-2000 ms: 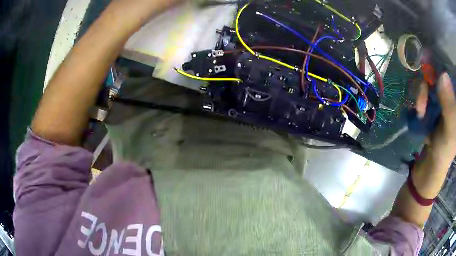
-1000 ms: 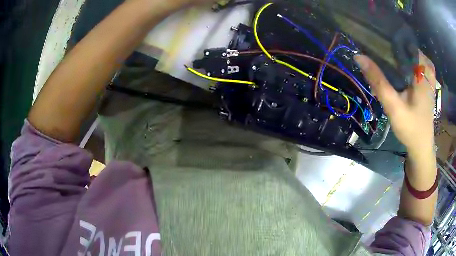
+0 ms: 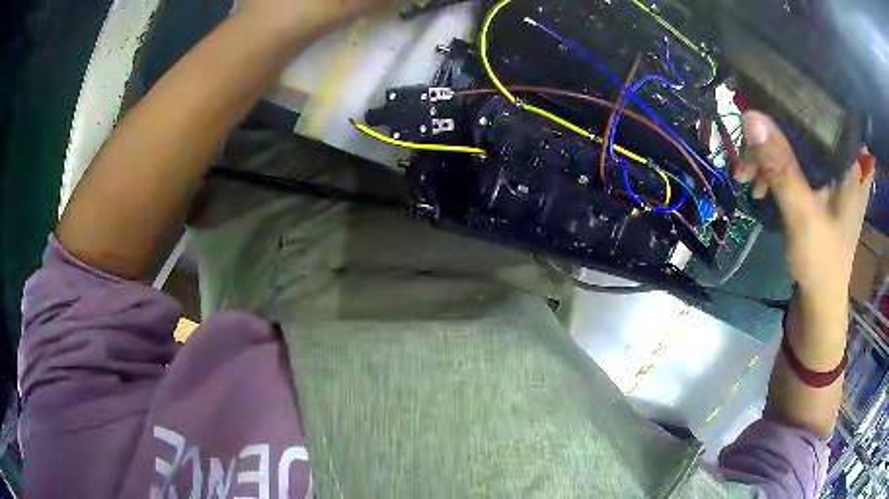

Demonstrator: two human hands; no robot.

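A black socket housing (image 3: 546, 195) lies tilted across the middle. Yellow (image 3: 565, 125), blue (image 3: 624, 83) and brown wires loop over it. A terminal piece with metal tabs (image 3: 419, 115) is at its left end, and a small board with blue parts (image 3: 708, 210) at its right end. My right hand (image 3: 804, 210), with a red wristband, grips a dark, blurred soldering gun (image 3: 804, 107) with an orange trigger, right of the housing. The gun's tip is not distinguishable. My left hand (image 3: 312, 10) is at the top edge, its fingers mostly cut off or hidden.
A white pad (image 3: 356, 68) edged with yellowish tape shows beyond the housing's left end. Another white sheet (image 3: 634, 341) shows at lower right. A black cord (image 3: 283, 185) crosses my grey-green apron (image 3: 419, 390). A pale bench rail (image 3: 107, 107) runs at far left.
Compared with two seconds ago, the gun's dark body has swung up and inward over the far right, and my right hand has turned. The tape roll no longer shows. The housing appears slightly shifted.
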